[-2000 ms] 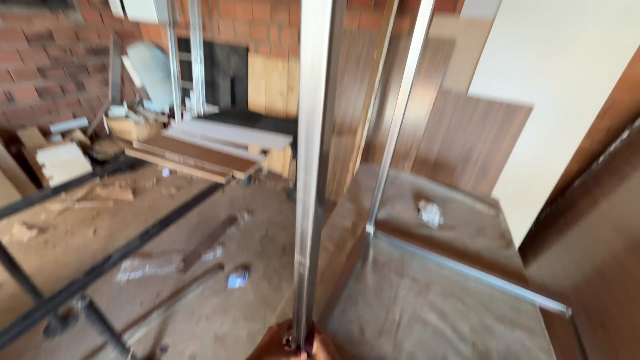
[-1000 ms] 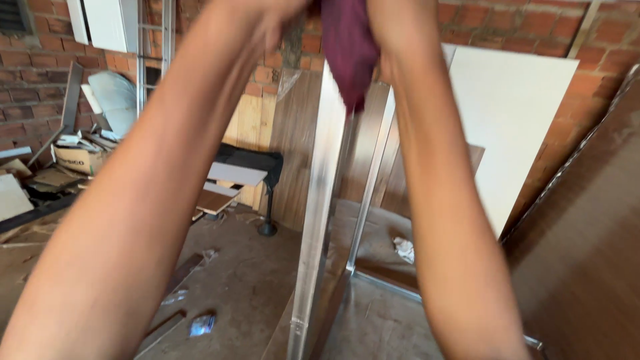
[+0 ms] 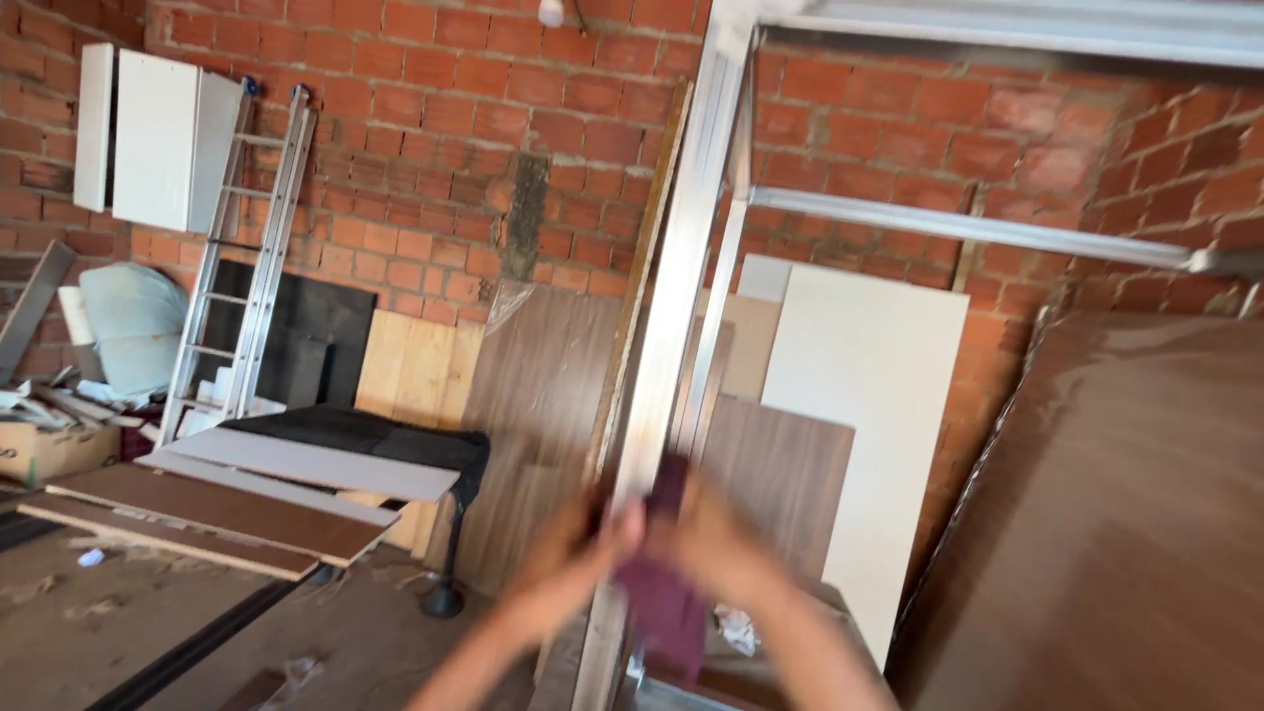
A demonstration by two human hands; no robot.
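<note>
A maroon cloth (image 3: 671, 612) is wrapped against an upright square metal post (image 3: 676, 286) of a tall metal frame. On the post's left side my left hand (image 3: 602, 538) closes round the metal and touches the cloth. My right hand (image 3: 696, 528), blurred, grips the cloth on the post's right side. The two hands are close together at about the same height. Above them the post meets a horizontal metal top bar (image 3: 987, 30). A thinner crossbar (image 3: 968, 227) runs farther back.
Boards (image 3: 227, 513) lie on a low support at left, near a black-covered stand (image 3: 395, 439). An aluminium ladder (image 3: 237, 257) leans on the brick wall. White (image 3: 869, 385) and wood-look panels (image 3: 538, 415) stand behind the frame; a large brown panel (image 3: 1106, 494) is at right.
Both hands, raised at the top of the view a second ago, are now lower along the post with the maroon cloth. The view has tilted up, showing the frame's top.
</note>
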